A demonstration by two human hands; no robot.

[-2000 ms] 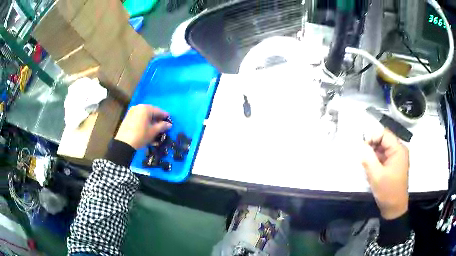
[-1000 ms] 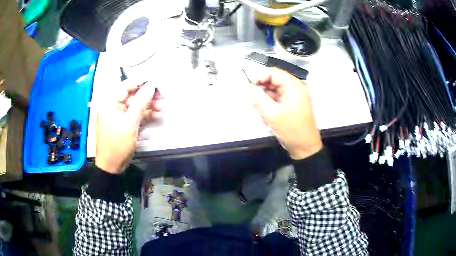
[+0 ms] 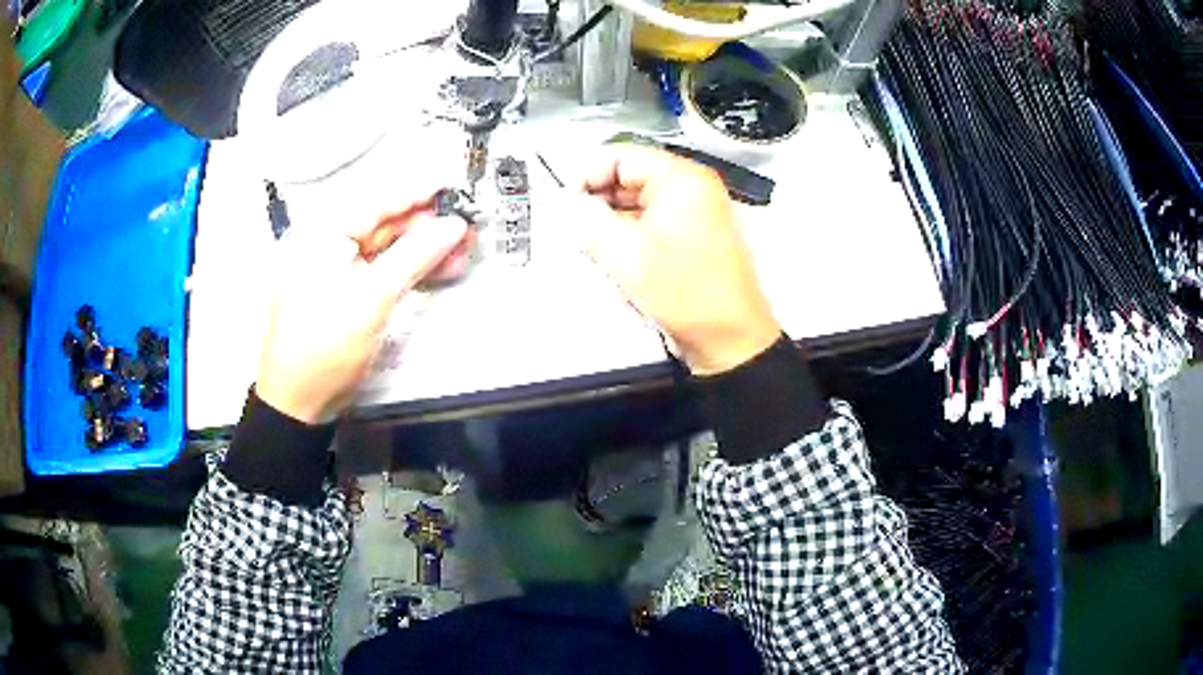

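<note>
My left hand (image 3: 346,306) holds a small black part (image 3: 455,205) between thumb and fingertips, just left of the metal soldering fixture (image 3: 513,218). Another black part appears seated at the fixture's back end. My right hand (image 3: 679,251) is right of the fixture. Its fingers pinch a thin dark lead (image 3: 550,170) whose tip points back and left, and the cable trails down under the hand. The dark soldering iron head (image 3: 488,29) stands behind the fixture.
A blue tray (image 3: 125,251) with several black parts is at left. A white ring (image 3: 261,119) stands behind my left hand. A round tin (image 3: 745,99) and dark flat handle (image 3: 739,178) lie beyond my right hand. A cable stack (image 3: 976,198) with white plugs is at right.
My left hand has moved from the blue tray to beside the fixture with a black part. My right hand has come in towards the fixture with the lead. The camera view has shifted right.
</note>
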